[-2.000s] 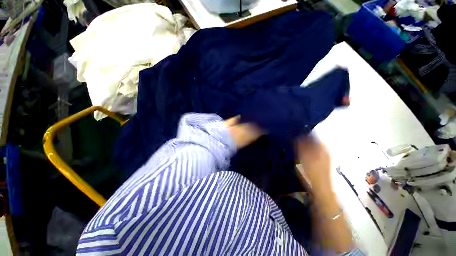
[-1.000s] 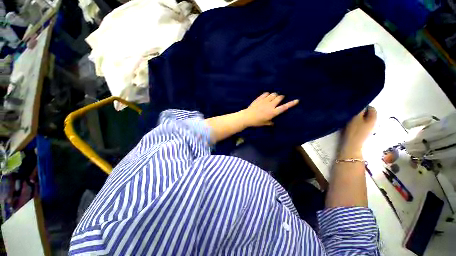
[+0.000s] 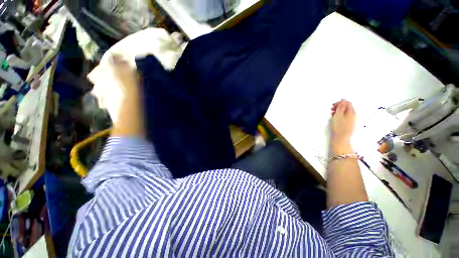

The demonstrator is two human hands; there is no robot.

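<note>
The navy garment (image 3: 221, 75) is bunched from the top middle down the left side, off most of the table top. My left hand (image 3: 122, 75) is blurred, over the cream cloth pile and beside the garment's upper left edge; whether it grips the cloth cannot be told. My right hand (image 3: 343, 118) rests on the white sewing table (image 3: 322, 65), fingers together and curled, with no cloth in it. The white sewing machine (image 3: 428, 116) is at the right edge, partly cut off.
The cream cloth pile (image 3: 156, 43) lies at upper left, above a yellow metal bar (image 3: 75, 158). Pens (image 3: 399, 173) and a black smartphone (image 3: 436, 209) lie at lower right. A blue bin is partly visible at the top right. Another table's corner (image 3: 201, 25) is at the top.
The navy garment has moved left off the table, uncovering the white top. My left hand has moved from the middle of the cloth to the upper left. My right hand no longer touches the cloth.
</note>
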